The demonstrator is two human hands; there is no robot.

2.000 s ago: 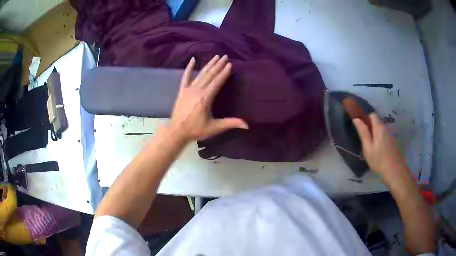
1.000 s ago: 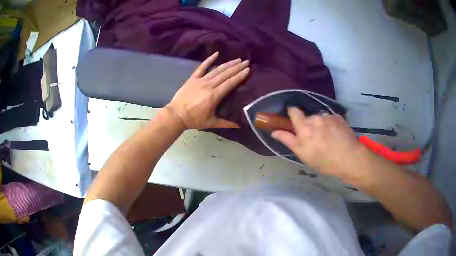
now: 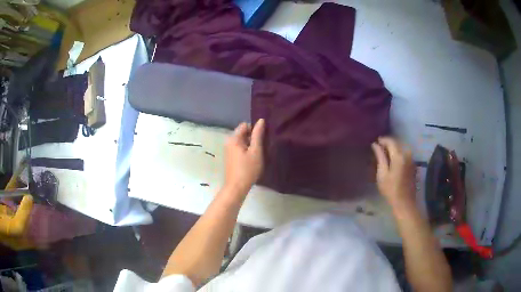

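A dark maroon garment (image 3: 320, 154) covers the right end of the grey sleeve board (image 3: 191, 94); the board's rounded left end shows bare. My left hand (image 3: 245, 154) is at the garment's left edge beside the board, thumb and fingers closed on the cloth edge. My right hand (image 3: 394, 165) is at the garment's right side, slightly blurred, fingers bent near the cloth; whether it pinches the cloth I cannot tell. The iron (image 3: 443, 185) stands on the table to the right of my right hand, untouched.
The iron's red cord sleeve (image 3: 474, 240) lies at the table's right edge. A blue object (image 3: 257, 11) is behind the garment. A brown block (image 3: 480, 25) is at the top right. A side table (image 3: 111, 171) at left holds black cloth and a tan-grey block (image 3: 96, 94). A yellow sleeve (image 3: 17, 215) shows at lower left.
My right hand has let go of the iron, which now stands farther right, and has moved to the garment. My left hand has gone from flat on the cloth to its near left edge.
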